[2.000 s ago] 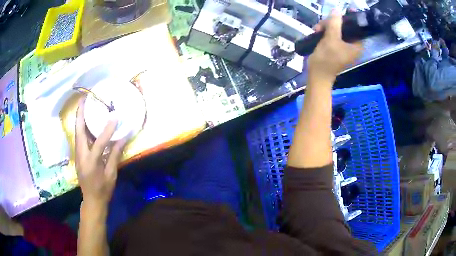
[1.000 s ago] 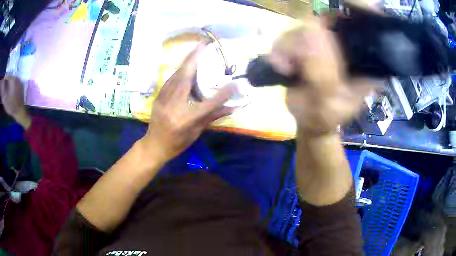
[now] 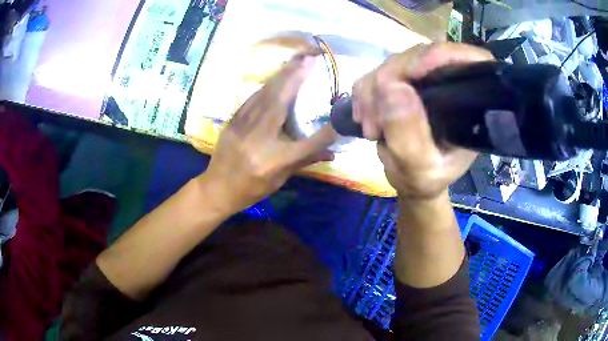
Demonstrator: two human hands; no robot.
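The white round housing (image 3: 312, 100) lies on the glaring white work pad (image 3: 220, 86), with thin yellow and dark lead wires (image 3: 330, 63) rising from it. My left hand (image 3: 257, 143) holds the housing from its left and near sides, thumb and fingers around its edge. My right hand (image 3: 417, 113) is closed around the black electric screwdriver (image 3: 493, 106), which lies nearly level with its nose at the housing's centre. The bit's tip and any screw there are too bright and small to make out.
The blue plastic crate (image 3: 497, 273) is below the bench edge at right. Grey-white bench units (image 3: 500, 176) stand at the right. Green printed sheets (image 3: 157, 66) and a pink sheet (image 3: 80, 53) lie at left. Another person's red sleeve (image 3: 27, 200) shows at far left.
My right hand has brought the screwdriver from over the bench units at right to the housing's centre. My left hand still holds the housing. The view has turned and shifted.
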